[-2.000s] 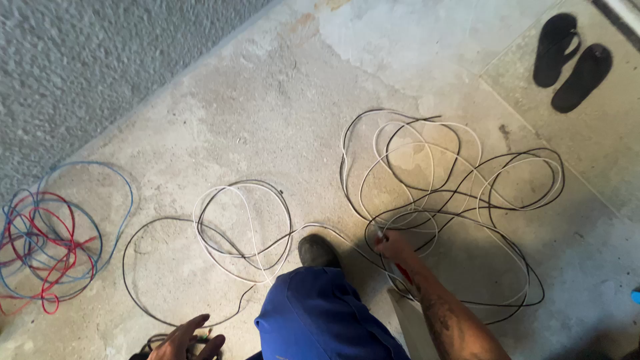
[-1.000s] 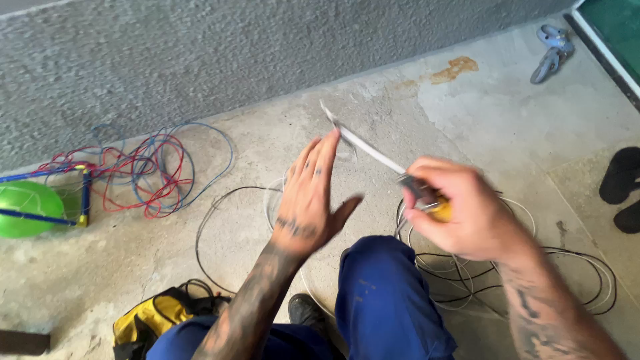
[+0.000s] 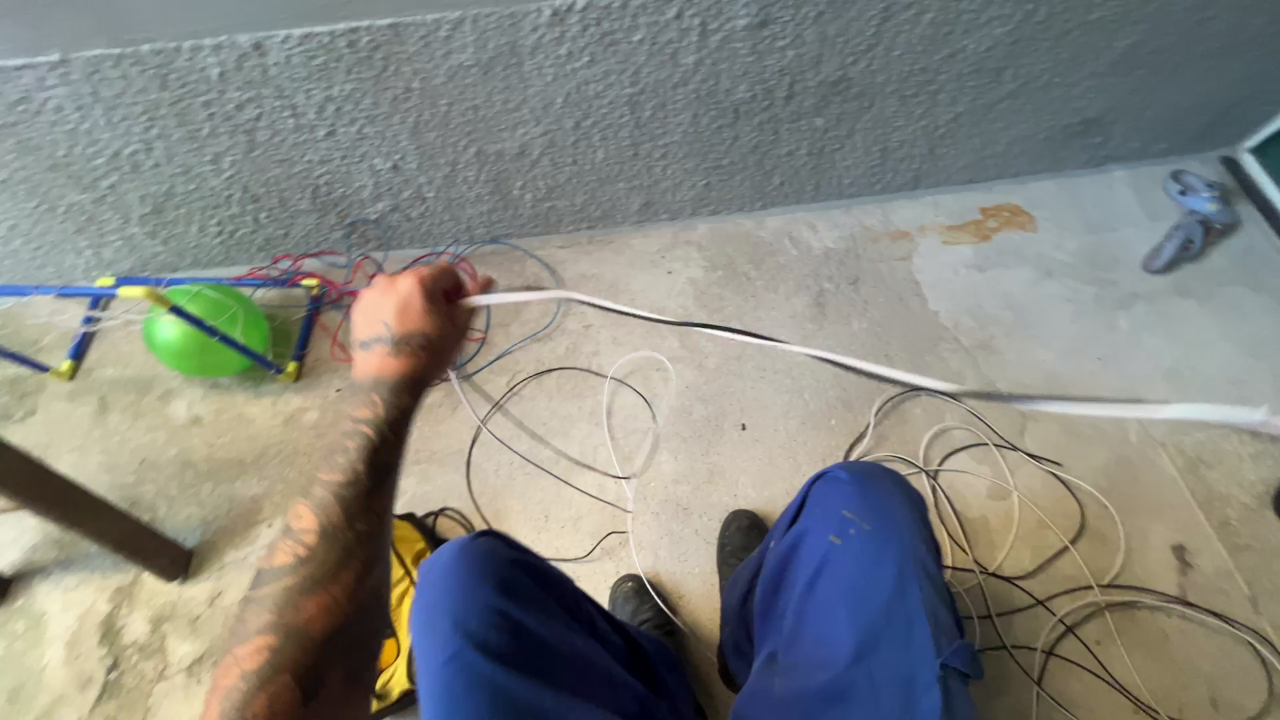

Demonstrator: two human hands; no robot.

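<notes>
My left hand (image 3: 412, 318) is closed on a white and black pair of wires (image 3: 700, 330), near the wall. From my fist the pair stretches across to the right edge of the view, its two strands loosely twisted round each other. My right hand is out of view. Below the stretched pair, loose loops of black and white wire (image 3: 1015, 490) lie on the floor beside my right knee. A smaller loop of black and white wire (image 3: 640, 470) lies in front of my shoes. Red and blue wires (image 3: 500, 345) lie tangled behind my left hand.
A grey textured wall (image 3: 700, 130) runs along the back. At left are a green balloon (image 3: 205, 330) in a blue tube frame (image 3: 305, 330) and a brown leg (image 3: 95, 515). A yellow and black bag (image 3: 398, 620) lies by my left knee. Grey-blue clogs (image 3: 1195, 215) stand at far right.
One second ago my right hand held a yellow-handled tool near the white wire; it has left the view. My left hand, open then, has closed on the wires and moved left.
</notes>
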